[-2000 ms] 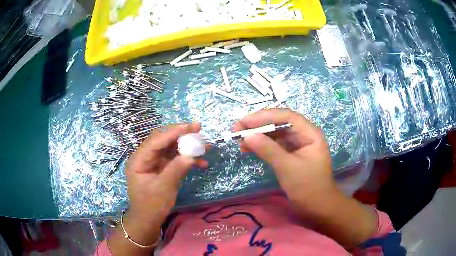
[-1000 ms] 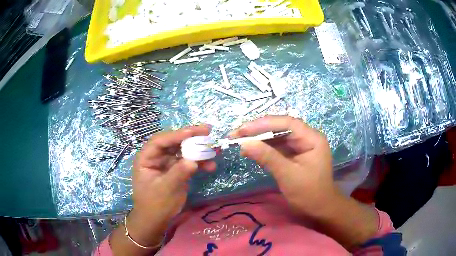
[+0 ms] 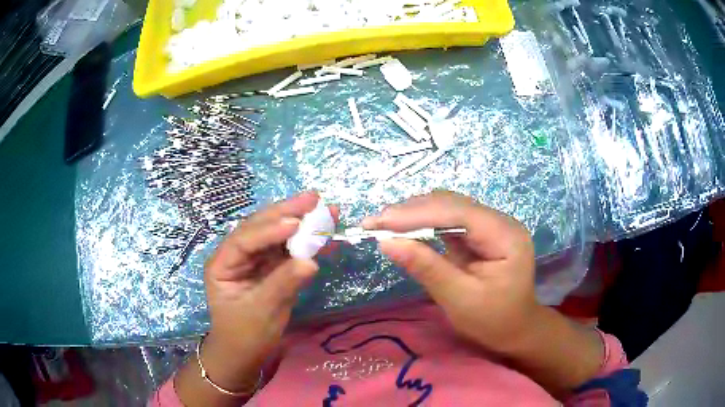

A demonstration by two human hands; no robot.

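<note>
My left hand (image 3: 258,258) holds a rounded white head (image 3: 312,231) between thumb and fingers. My right hand (image 3: 453,258) pinches a white sleeve (image 3: 405,234) with a thin metal rod (image 3: 453,231) sticking out of its right end. The sleeve and rod lie nearly level. Their left end points at the head and appears to meet it; whether it is fixed there I cannot tell. Loose white sleeves (image 3: 362,142) lie on the plastic sheet beyond my hands. A tangled pile of metal rods (image 3: 203,171) lies to the left.
A yellow tray (image 3: 318,57) full of white parts stands at the back. Clear blister trays (image 3: 652,151) lie at the right, beside a white card (image 3: 525,65). A dark flat rectangle (image 3: 87,103) lies far left. A green bit (image 3: 540,140) lies on the crinkled clear sheet.
My left hand has turned the white head, which now shows narrower and upright. My right hand has moved slightly down and right, and the sleeve and rod are now closer to level.
</note>
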